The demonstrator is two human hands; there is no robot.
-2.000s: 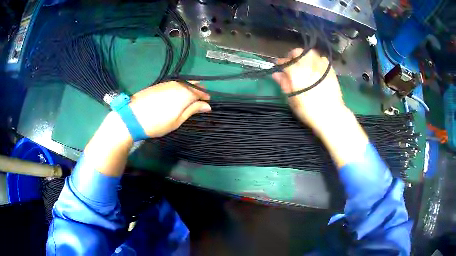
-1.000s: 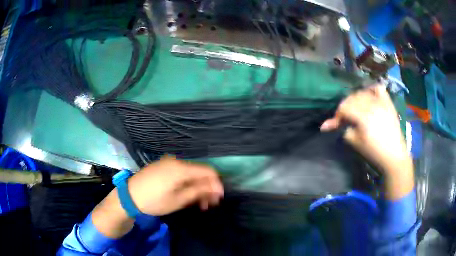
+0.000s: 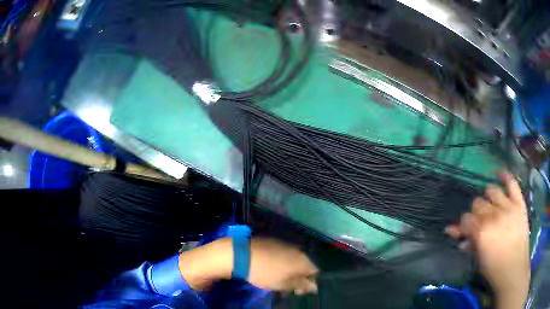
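Black cables (image 3: pixel 350 166) lie in a flat bundle across the green mat, with a whitish tie (image 3: pixel 207 92) at their left part. A few strands hang over the bench's front edge. My right hand (image 3: pixel 494 226) is at the bundle's right end, fingers curled and blurred; whether it grips cables cannot be told. My left hand (image 3: pixel 286 268) is below the bench's front edge, blurred, fingers curled; what it holds, if anything, cannot be told. A narrow metal bar (image 3: pixel 389 90) lies on the mat behind the bundle.
The steel press bed (image 3: pixel 374 54) is behind the mat. A tan pole (image 3: pixel 54 145) at the left carries hanging black cable hanks (image 3: pixel 139 211). A blue bin (image 3: pixel 51 163) stands behind the pole. Another blue rim (image 3: pixel 446 297) shows at the bottom right.
The view has turned, so the bench looks tilted. My hands have left the loose cable loop. My left hand is now below the bench edge, my right hand at the bundle's right end.
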